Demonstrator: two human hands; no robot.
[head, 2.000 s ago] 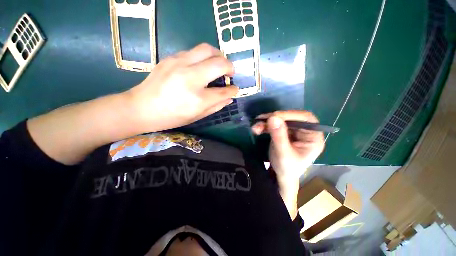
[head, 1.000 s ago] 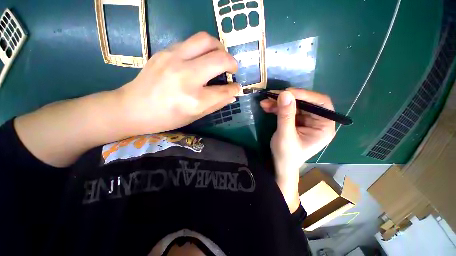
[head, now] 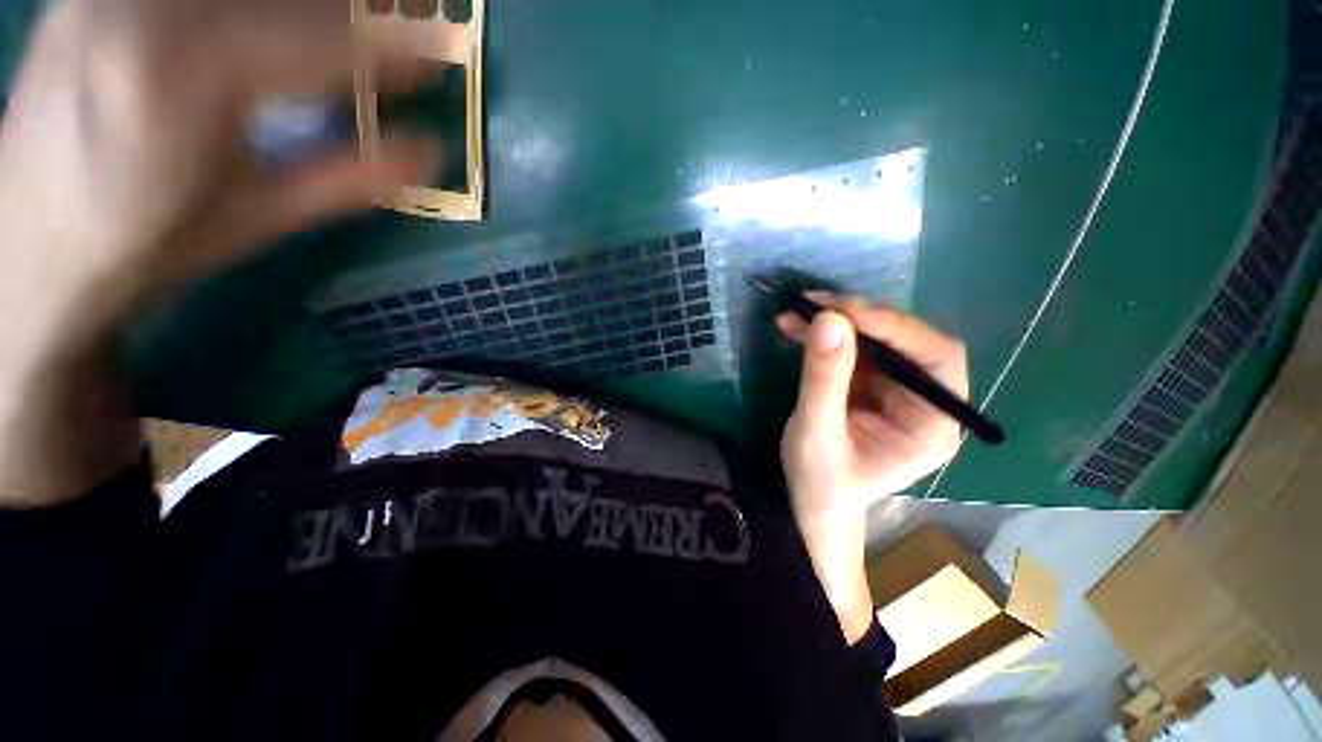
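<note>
My left hand [head: 218,174] is large and blurred at the upper left. It overlaps the left part of a cream housing [head: 471,131]; whether it grips this or anything else cannot be told. My right hand [head: 870,392] holds slim black tweezers [head: 928,384], their tip pointing left over the clear part of the pad sheet. Whether a piece is at the tip cannot be told. The dark grid of the pad sheet [head: 580,297] lies flat near the shirt. Its clear, shiny end [head: 834,203] lies to the right.
A second long dark grid strip [head: 1189,363] curves along the right side of the green mat [head: 624,102]. A thin pale line [head: 1087,196] crosses the mat. An open cardboard box [head: 950,616] is below the mat's edge, with cardboard pieces [head: 1189,558] to its right.
My left hand has moved from the middle to the upper left. The housing under it is gone from there, uncovering the grid. The tweezers' tip has left that housing's end.
</note>
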